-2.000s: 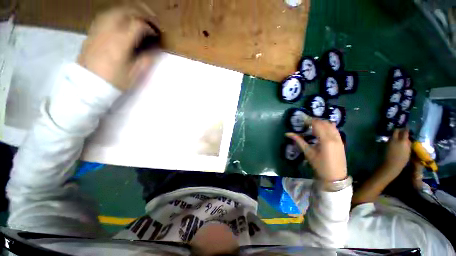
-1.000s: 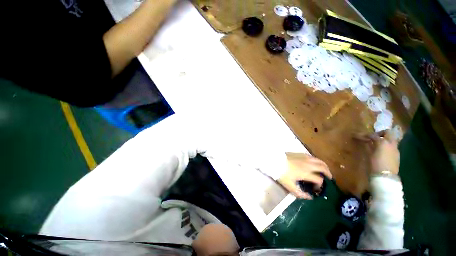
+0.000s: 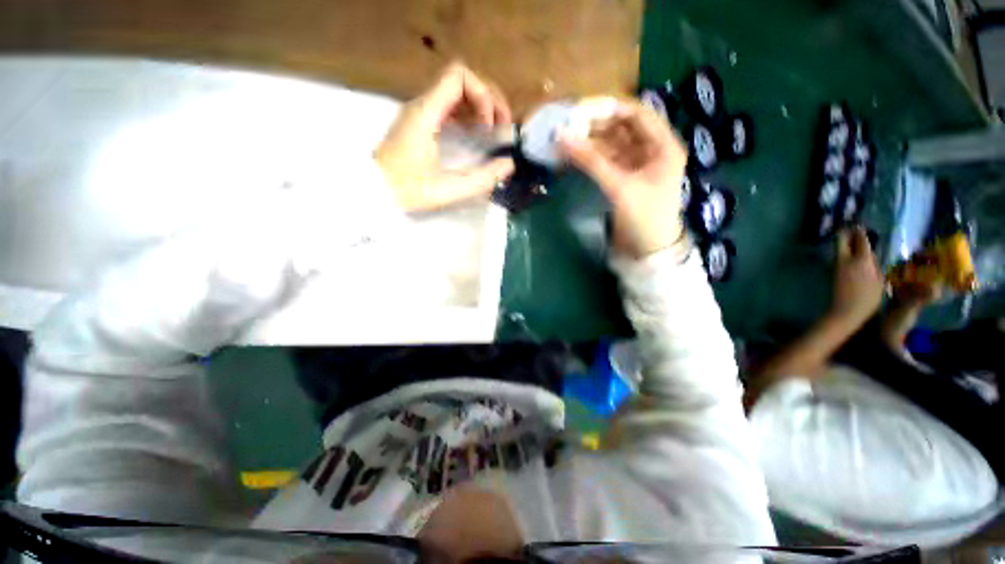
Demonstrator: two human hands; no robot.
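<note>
My left hand (image 3: 441, 149) is above the white board's right end, thumb and fingers around the edge of a black round housing (image 3: 522, 185). The housing is blurred and partly hidden by the fingers. My right hand (image 3: 637, 165) is just to the right, above the green bench, and pinches a pale disc (image 3: 548, 134). The disc is beside the housing's upper edge; whether they touch cannot be told. Finished-looking units, black rings around pale discs (image 3: 716, 207), stand grouped on the green bench right of my right hand.
The white board (image 3: 468, 314) lies in front of me. A brown wooden sheet (image 3: 331, 39) is behind it. A second group of units (image 3: 844, 165) stands further right. A neighbouring worker's hand (image 3: 857, 270) is beside it, with a yellow-orange tool (image 3: 937, 264) nearby.
The view has turned back from the disc pile to the board and units. My right hand has come from the loose discs with a disc and met my left hand, which keeps the housing.
</note>
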